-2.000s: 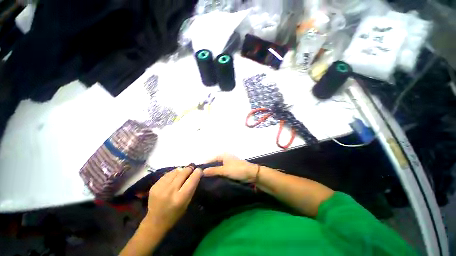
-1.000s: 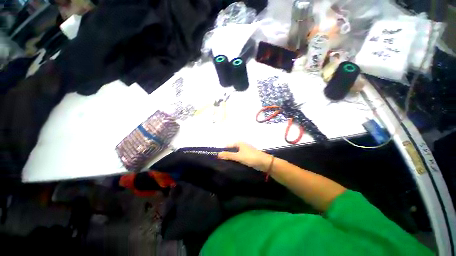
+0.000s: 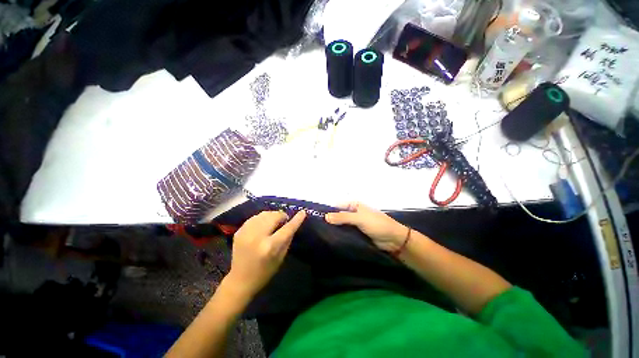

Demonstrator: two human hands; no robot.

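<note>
The black garment (image 3: 329, 241) hangs over the table's near edge and my lap. A silvery chain trim (image 3: 308, 210) runs along its upper edge. My left hand (image 3: 263, 241) is at this edge, with bent fingertips on the cloth and trim; no needle or thread can be made out there. My right hand (image 3: 364, 222) pinches the same edge further right, thumb below and fingers on top. The striped bag (image 3: 210, 175) lies on the table at the left, at the garment's left end.
Yellow-handled pliers (image 3: 328, 120) and loose chain (image 3: 263, 112) lie mid-table. Two thread cones (image 3: 367, 78) stand behind. Orange-handled scissors (image 3: 446, 183) lie beside small round pieces (image 3: 413, 115). Another cone (image 3: 536, 112), a phone (image 3: 429, 54), a bottle (image 3: 506, 59) and plastic bags (image 3: 602, 70) are at upper right.
My left hand left the picture one second ago and is now back at the garment's edge. My right hand keeps its pinch. The view has shifted and moved closer.
</note>
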